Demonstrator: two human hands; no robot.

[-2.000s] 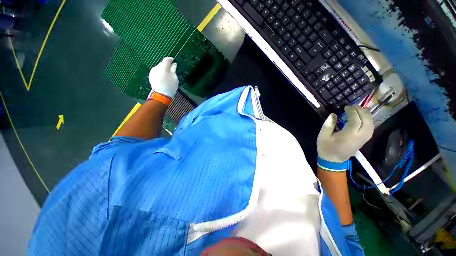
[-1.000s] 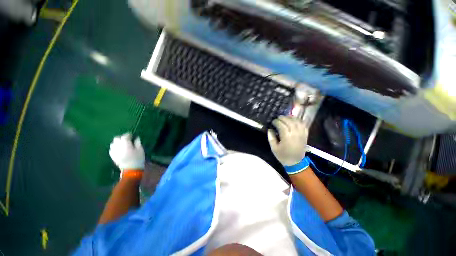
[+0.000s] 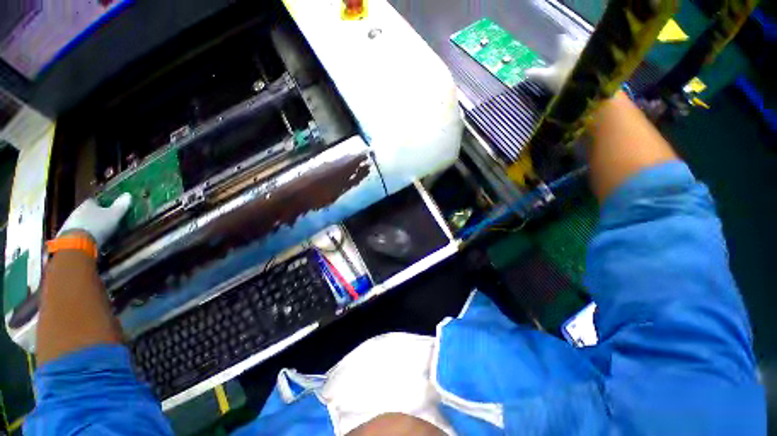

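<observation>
A green circuit board (image 3: 155, 187) sits between the silver rails in the machine's open bay. My left hand (image 3: 98, 220), in a white glove with an orange wrist band, grips its left end, thumb over the board. A second green board (image 3: 497, 51) lies at the right, beside a black ridged slotted holder (image 3: 513, 115). My right hand (image 3: 561, 66), also in a white glove, is at that board's right end. It is blurred and partly behind a black-and-yellow strip, so its grip cannot be told.
The machine's white body (image 3: 388, 77) stands between the boards, with a red button (image 3: 353, 8) on top. Below the worn front edge are a keyboard (image 3: 230, 324), pens (image 3: 339, 277) and a mouse (image 3: 389, 241). The black-and-yellow strip (image 3: 609, 64) crosses in front of my right forearm.
The view has swung from the floor and keyboard to the machine bay and right bench. My left hand has moved to the bay board, my right hand from the keyboard's end to the bench board.
</observation>
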